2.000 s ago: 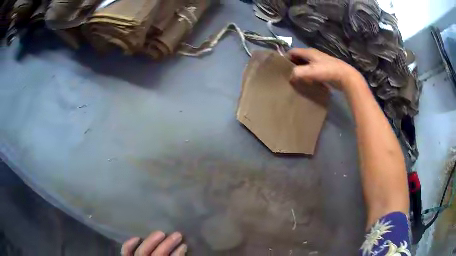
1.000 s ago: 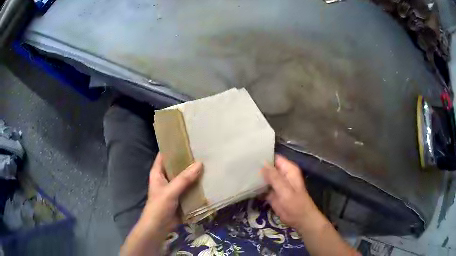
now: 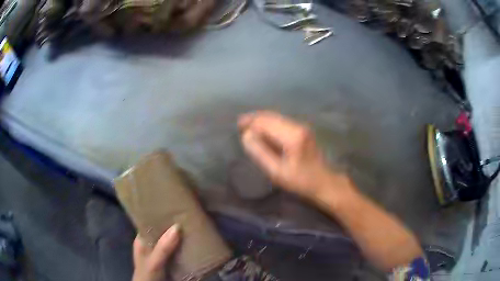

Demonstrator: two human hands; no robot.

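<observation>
A stack of pocket pieces (image 3: 178,217), folded over into a narrow brown bundle with the khaki-brown side out, is held at the table's front edge. My left hand (image 3: 156,253) grips its lower left side, thumb on top. No tie shows around it. My right hand (image 3: 282,145) is above the middle of the table, apart from the bundle, blurred, with its fingers curled. I cannot tell whether it holds anything. Pale fabric ties (image 3: 318,34) lie at the back of the table.
The steam iron (image 3: 452,164) stands at the right. Brown pocket bundles (image 3: 137,13) are heaped at the back left, and more darker bundles (image 3: 408,24) at the back right. A smartphone (image 3: 8,61) with a bright screen is at the far left. The table (image 3: 192,77) has a curved front edge.
The pocket stack, pale side up and flat in both hands one second ago, is now folded brown side out in my left hand. My right hand has let go and moved up over the table.
</observation>
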